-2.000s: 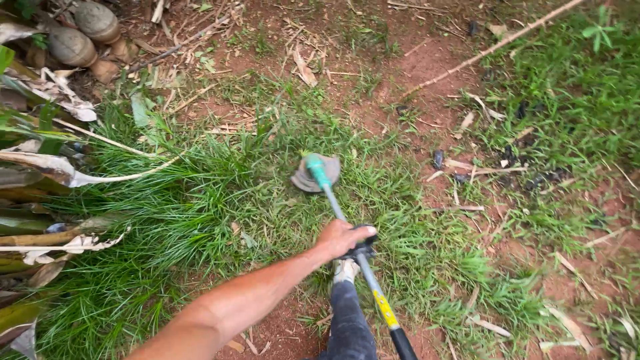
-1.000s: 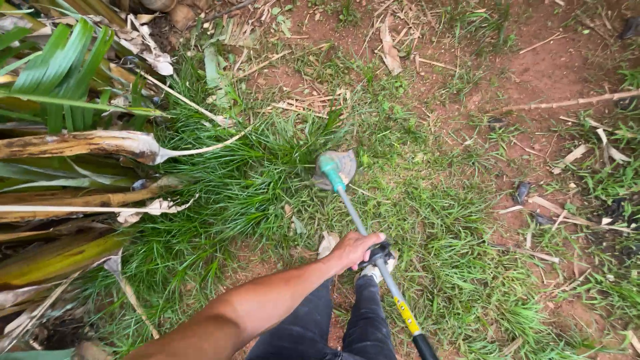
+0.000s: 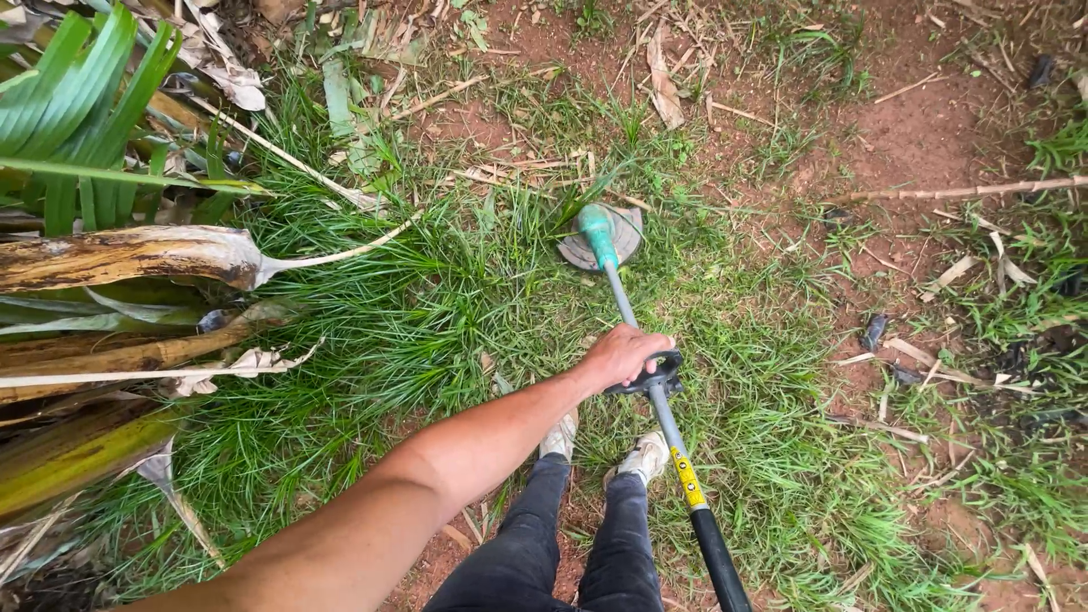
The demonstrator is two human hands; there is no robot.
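Note:
My left hand [image 3: 631, 352] is closed around the black loop handle of a string trimmer [image 3: 620, 293], partway along its grey metal shaft. The trimmer's green head, with a rounded grey guard, sits low over the grass [image 3: 442, 297] ahead of my feet. A few long green blades lie against the head. Yellow stickers mark the shaft below the handle, and a black grip runs out of the bottom of the view. My right hand is not in view.
Banana plants with a dry brown stalk [image 3: 127, 255] and a green leaf [image 3: 76, 110] crowd the left side. A thin stick [image 3: 960, 192] lies on red soil at the right. Dry leaf scraps [image 3: 663, 76] are scattered ahead. My shoes [image 3: 646, 456] stand on the grass.
The view has shifted left, showing more of the banana plants, and both feet are now visible. My left hand has kept hold of the trimmer throughout.

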